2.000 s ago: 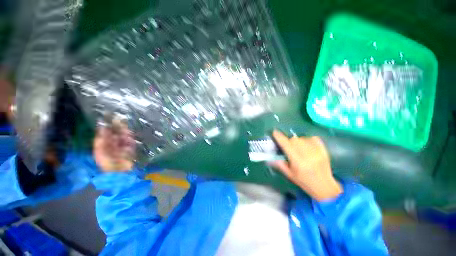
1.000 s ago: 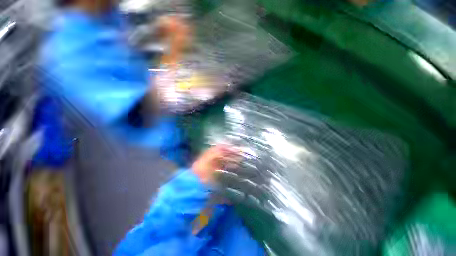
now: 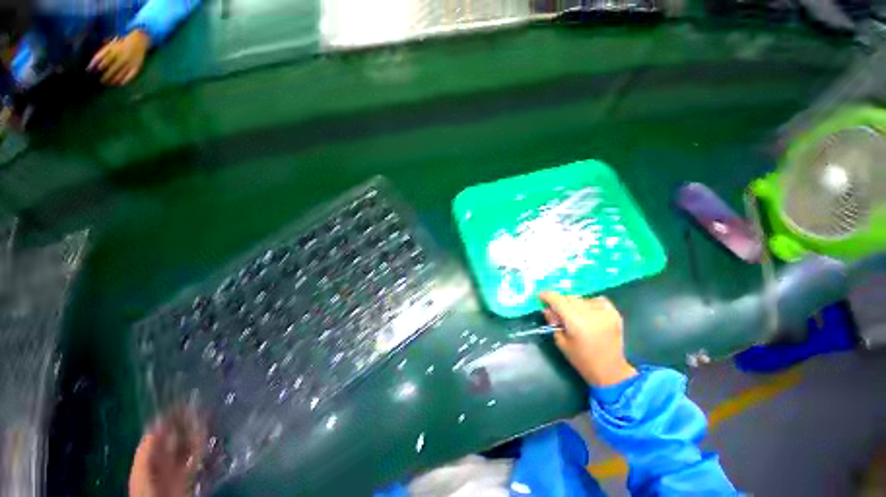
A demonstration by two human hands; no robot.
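Observation:
A clear blister tray [image 3: 291, 301] with rows of dark parts lies at a slant on the dark-green bench. My left hand [image 3: 167, 454] is blurred at the tray's lower left corner; whether it grips anything cannot be told. My right hand [image 3: 591, 338] is at the front rim of the green plastic bin [image 3: 464, 218]. It holds a thin silvery tool, seemingly tweezers [image 3: 532, 332], pointing left. White strips [image 3: 549, 238] lie heaped in the bin. Small white bits [image 3: 421, 443] lie on the bench in front of the tray.
A pinkish-purple phone [image 3: 721, 223] and a bright green fan [image 3: 834, 184] stand at the right. A thin dark item [image 3: 692, 260] lies near the phone. Another clear tray [image 3: 34, 340] is at the left edge. Another person's hand [image 3: 121, 58] shows at the upper left.
The view has swung left, then back right, bringing the phone and fan into view. My right hand held a white strip two seconds ago; now a thin tool shows there, beside the bin.

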